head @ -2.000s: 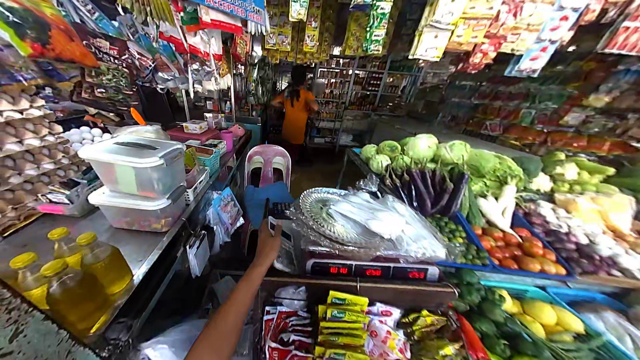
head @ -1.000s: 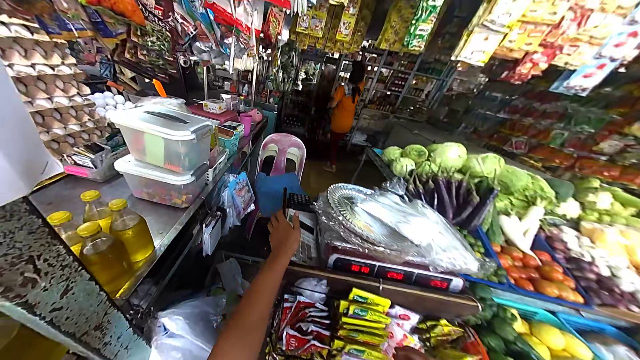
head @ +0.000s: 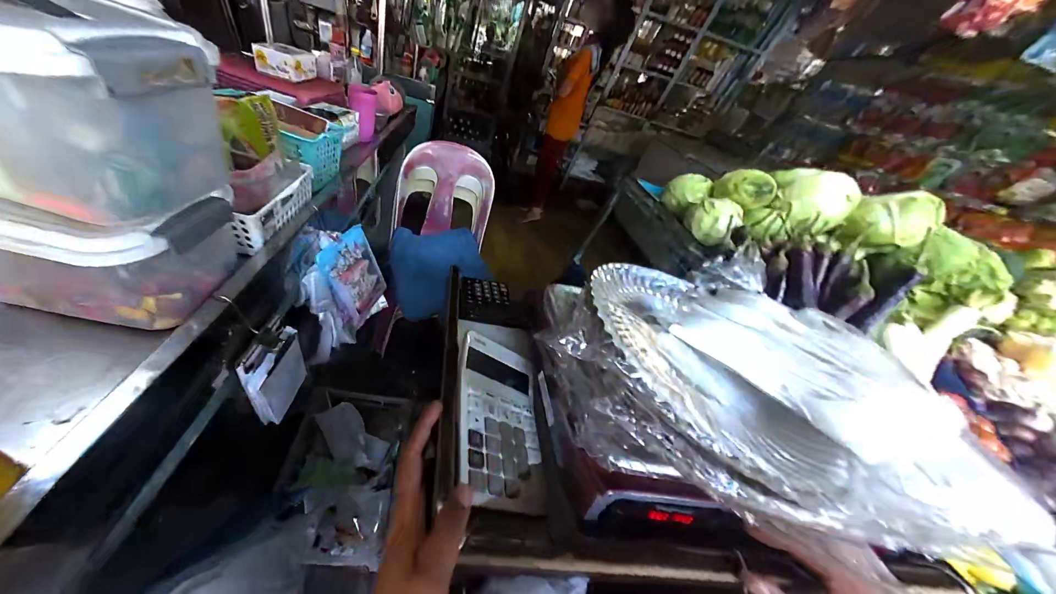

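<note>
My left hand is at the dark upright edge of the holder beside a white desk calculator, its thumb near the lower left keys and a finger on the outer side. Whether it grips the edge is unclear. A black keypad device lies behind the calculator. My right hand, blurred and partly cut off, is low at the front of a digital scale with red lit digits. On the scale rests a silvery scalloped tray, covered by clear plastic. The right fingertips are not clear.
Cabbages and eggplants are piled behind the scale. Stacked lidded plastic boxes stand on the left counter. A pink plastic chair with blue cloth stands ahead. Farther back is a person in orange.
My left hand has moved from over the calculator to its near left edge. My right hand has come in at the scale's front. The view has moved closer to the calculator.
</note>
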